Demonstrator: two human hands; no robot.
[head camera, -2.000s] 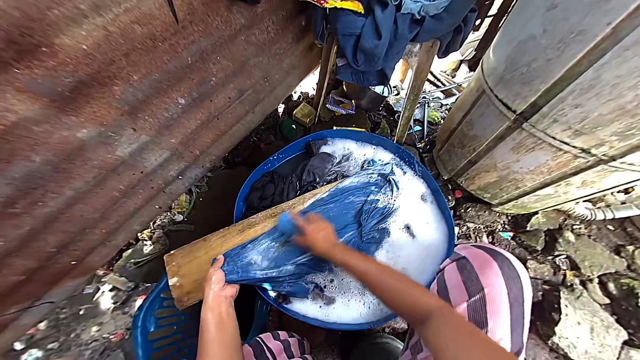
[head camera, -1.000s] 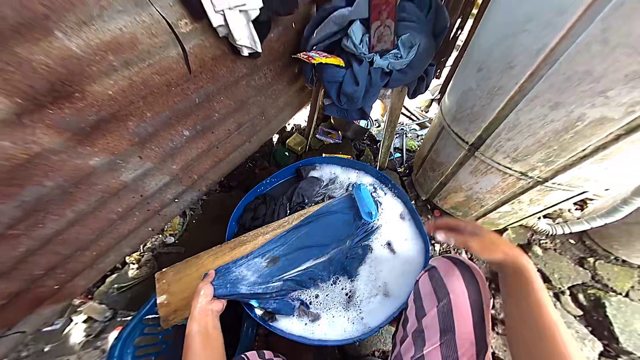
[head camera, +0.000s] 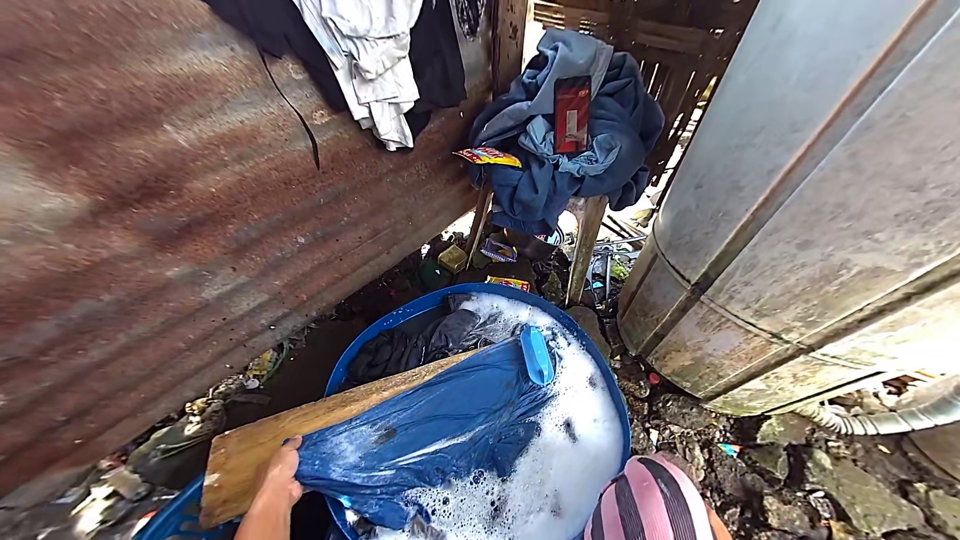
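Observation:
My left hand (head camera: 281, 472) grips the near edge of a wet blue cloth garment (head camera: 427, 427) at the lower left. The garment is stretched over a wooden board (head camera: 247, 465), which slants across the rim of a round blue plastic tub (head camera: 616, 390). A light blue scrub brush (head camera: 537, 355) rests on the far end of the garment, touched by neither hand. White suds (head camera: 562, 442) fill the right side of the tub, and dark wet clothes (head camera: 420, 345) lie at its far left. My right hand is out of the frame.
Rusty corrugated metal sheeting (head camera: 187, 225) stands on the left, with white cloth (head camera: 382, 67) hanging there. Blue clothes (head camera: 540, 187) are heaped on a wooden stand, topped by a red packet (head camera: 572, 116). A large metal tank (head camera: 787, 225) stands right over rocky ground (head camera: 847, 487). A blue basket (head camera: 184, 514) sits lower left.
My right hand, on the brush two seconds ago, let go of it, moved right past the tub and has left the view. My left hand keeps its hold. The view has tilted up.

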